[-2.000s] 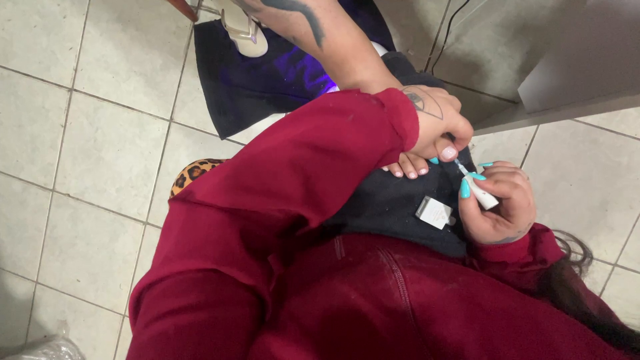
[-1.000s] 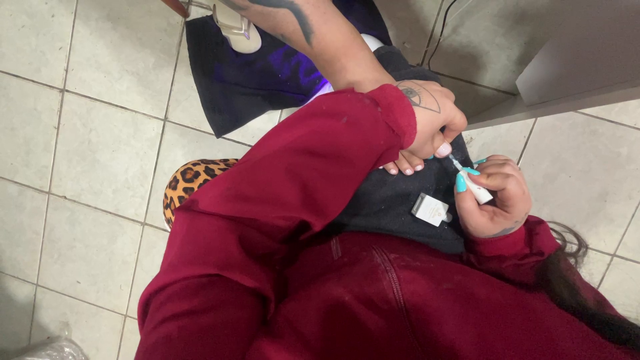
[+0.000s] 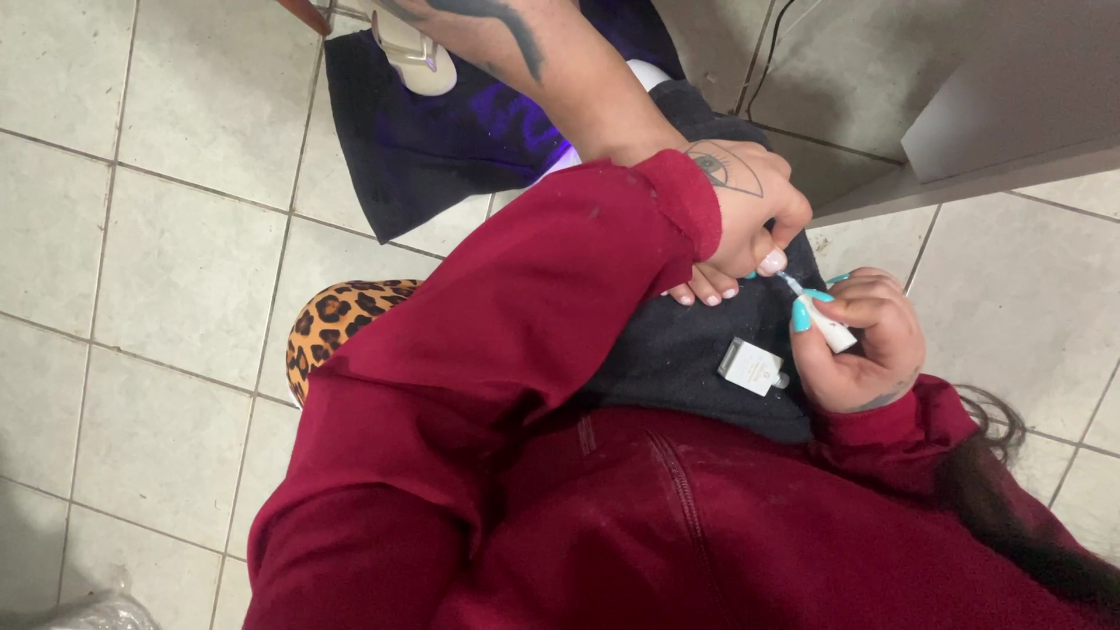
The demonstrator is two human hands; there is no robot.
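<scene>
My left hand (image 3: 744, 206), with an eye tattoo on its back, grips the big toe (image 3: 772, 262) of another person's foot. That person's smaller toes (image 3: 704, 287) show beside it over a dark towel (image 3: 700, 350) on my lap. In my right hand (image 3: 866, 337) is a white nail polish cap with a brush (image 3: 822, 319); the brush tip is at the big toenail, and whether it touches cannot be told. A square nail polish bottle (image 3: 751, 367) with a white label lies on the towel below the toes, its neck uncapped.
The other person's tattooed leg (image 3: 569, 79) comes in from the top. A light flip-flop (image 3: 420, 66) is on a dark cloth (image 3: 367, 140) lit purple beside a partly hidden white object. A grey furniture panel (image 3: 1006, 114) stands at right, and a leopard-print seat (image 3: 337, 324) at left.
</scene>
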